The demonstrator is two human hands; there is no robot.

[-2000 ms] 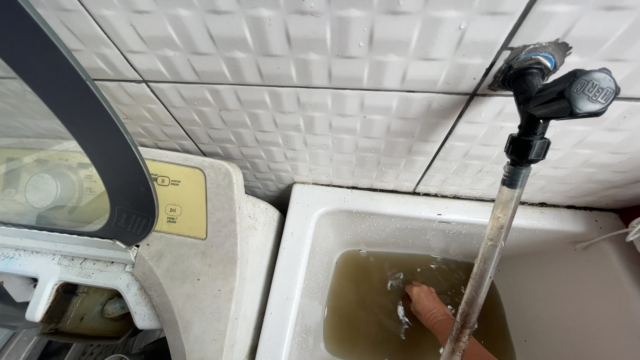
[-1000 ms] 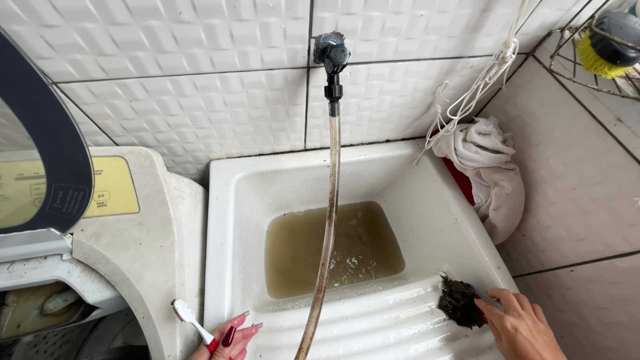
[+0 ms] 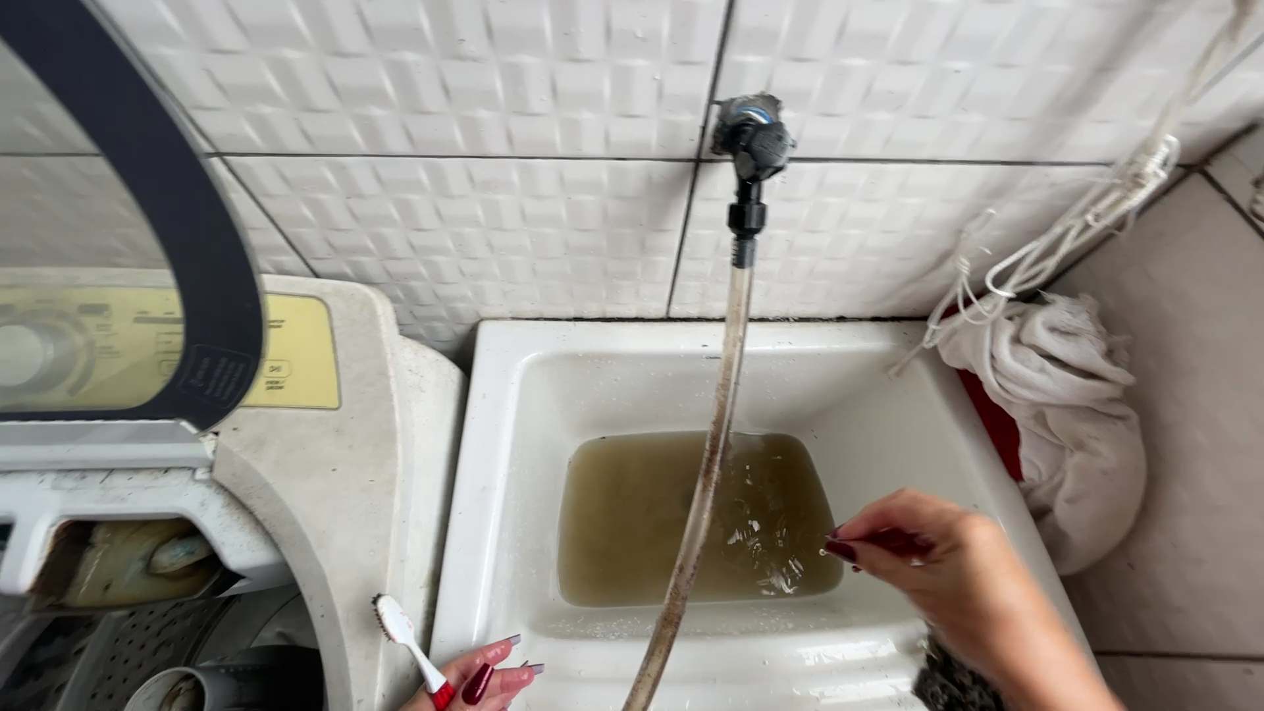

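Note:
Murky brown water stands in the white laundry sink. My right hand is above the basin's right side, thumb and fingertips pinched together at the water's edge; whether something tiny is between them I cannot tell. Under that wrist, a dark wet clump lies on the ribbed washboard part. My left hand, at the sink's lower left edge, holds a red and white toothbrush, bristle head up, with some fingers spread. A clear, stained hose hangs from the black tap across the basin.
On the left stands a washing machine with its lid raised. A whitish cloth and something red hang over the sink's right rim, below a bundle of white cord. Tiled walls rise behind and to the right.
My right hand has left the dark clump, which it was touching a second ago, and moved up and left to the water's edge. My left hand still has the toothbrush. The view has shifted.

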